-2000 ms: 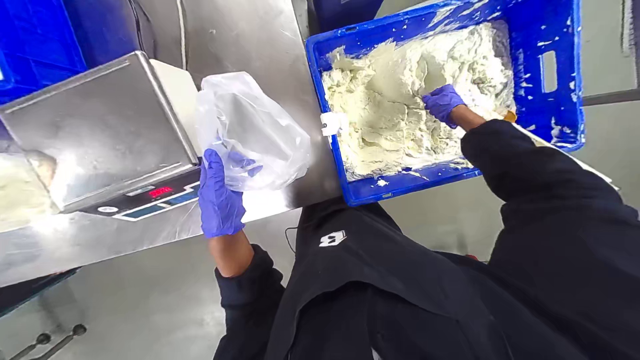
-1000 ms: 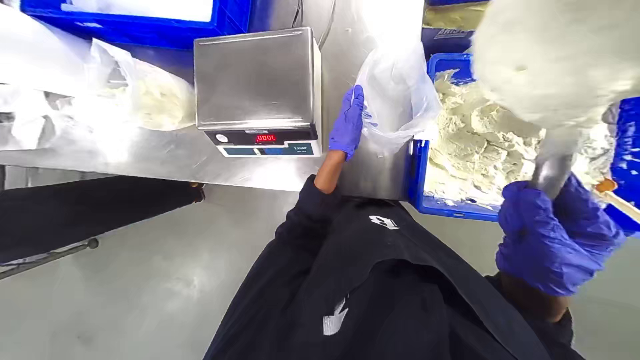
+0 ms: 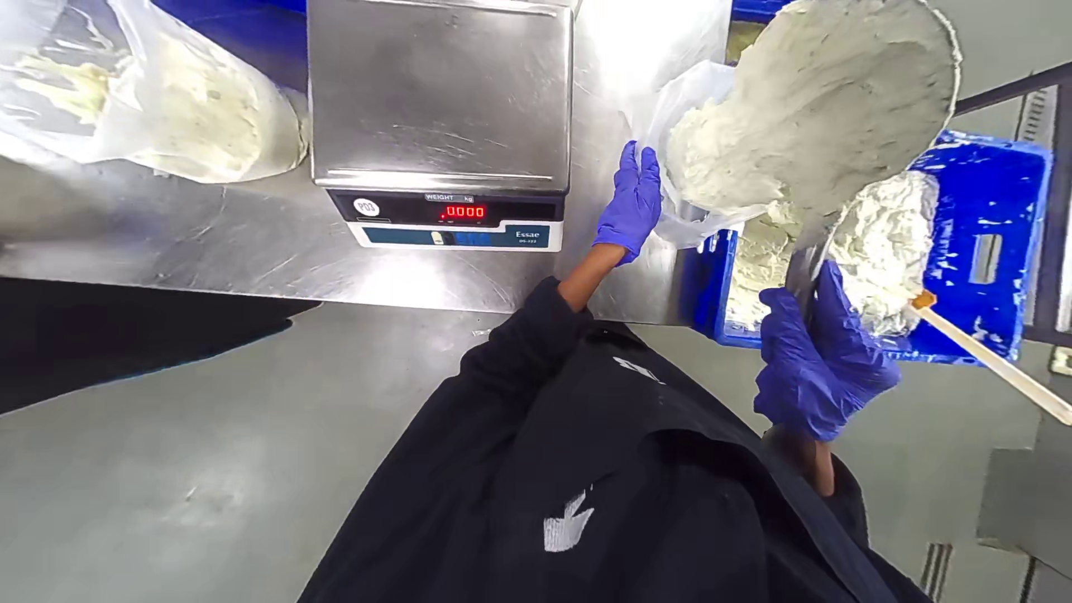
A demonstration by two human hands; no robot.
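Note:
My left hand (image 3: pixel 630 203), in a purple glove, holds the near left side of a clear plastic bag (image 3: pixel 677 226). In my right hand (image 3: pixel 825 360), also gloved, is the handle of a large metal scoop (image 3: pixel 804 266). A thick pale creamy mass (image 3: pixel 837 92) covers the scoop's head, which reaches over the bag's mouth. Pale stuff shows inside the bag at the scoop's left edge. Below and behind the scoop stands a blue plastic crate (image 3: pixel 963 243) with more of the pale mass. The scoop hides part of the bag and crate.
A steel-topped digital scale (image 3: pixel 440 100) stands left of my left hand on the steel table (image 3: pixel 469 280). Farther left lies a filled clear bag (image 3: pixel 209 109). A spatula with a white handle (image 3: pixel 997 360) leans over the crate's near edge. A dark rail crosses the far right.
My right hand, in the crate's pale mass two seconds ago, has come up with the loaded scoop, which now reaches over the bag. My left hand still holds the bag. The view has shifted.

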